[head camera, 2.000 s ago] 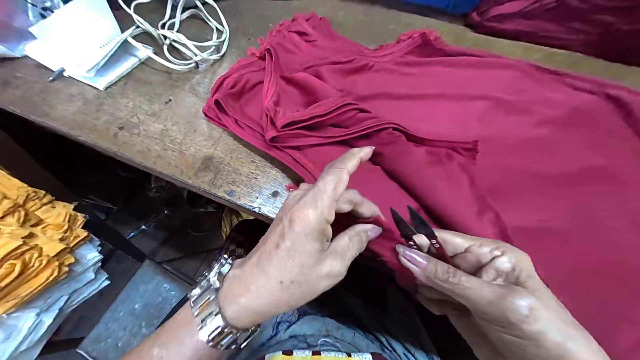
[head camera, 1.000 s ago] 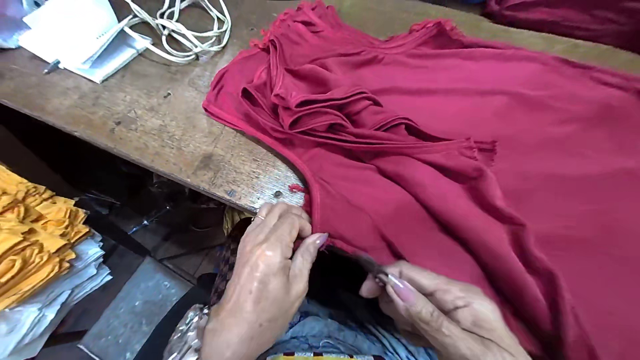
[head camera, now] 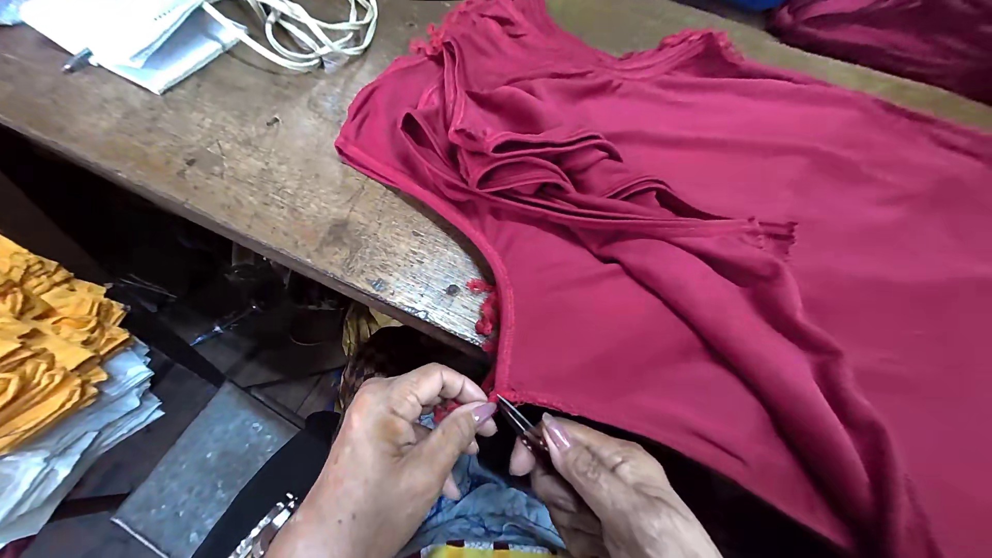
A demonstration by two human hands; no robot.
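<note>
A crimson fabric garment (head camera: 666, 310) with overlocked edges lies across the wooden table, and its near edge hangs over the front. Between thumb and index finger, my left hand (head camera: 411, 442) pinches red thread at the corner of that edge. My right hand (head camera: 604, 480) grips a pair of thread snips (head camera: 523, 426), whose narrow tips touch the same corner, close to my left thumb. Tufts of red thread (head camera: 486, 306) lie along the curved edge on the table. The lower part of the snips is hidden in my right palm.
White papers (head camera: 139, 39) with a pen (head camera: 77, 60) and a coiled white cord (head camera: 310, 35) lie on the wooden table (head camera: 256, 178). Stacked yellow (head camera: 46, 341) and pale blue cloth pieces (head camera: 85, 449) stand at the left. Dark red cloth (head camera: 891, 39) lies at the back right.
My left hand was apart from the snips two seconds ago, its fingers raised; now it pinches at the garment's corner. The snips have come down to that corner in my right hand.
</note>
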